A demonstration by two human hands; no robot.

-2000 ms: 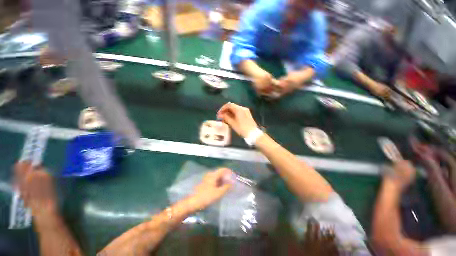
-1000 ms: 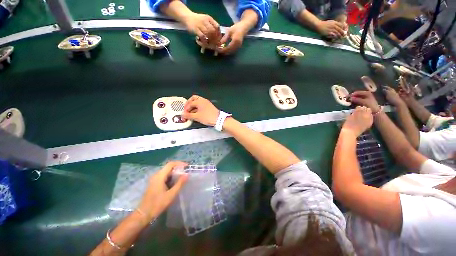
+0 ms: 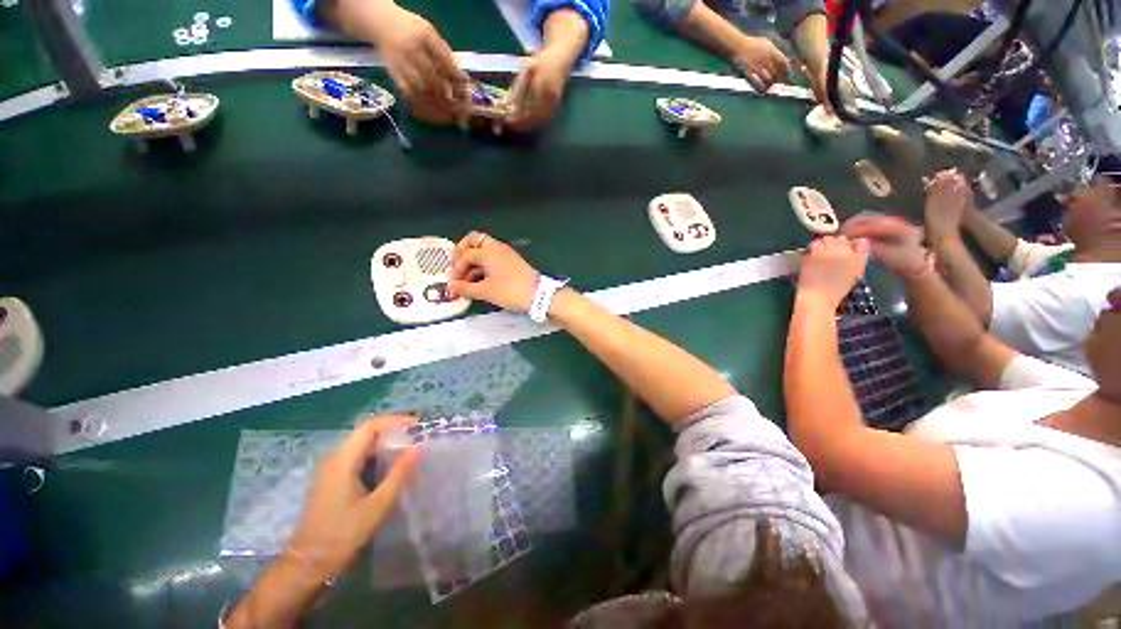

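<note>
A cream front cover [image 3: 416, 264] lies flat on the green belt, with dark round openings and a grille of small holes. My right hand [image 3: 489, 273], with a white band at the wrist, has its fingertips down on the cover's lower right opening. Whether a small part is between the fingertips is hidden. My left hand [image 3: 357, 485] is on the near bench, thumb and fingers pinching the upper left edge of a clear sheet [image 3: 473, 510] with a grid of small cells. More clear sheets [image 3: 264, 498] lie under and around it.
A pale metal rail [image 3: 234, 383] divides bench and belt. Further covers [image 3: 681, 222] lie on the belt. Raised housing sub-assemblies [image 3: 165, 113] stand on the far side, where a person in blue sleeves [image 3: 568, 22] handles one. At right, a neighbour's arms [image 3: 821, 356] reach over a dark gridded sheet [image 3: 875, 369].
Since a second ago the belt scene has shifted left in view. My right hand stays at the same cover. My left hand and the clear sheet sit slightly further left and lower.
</note>
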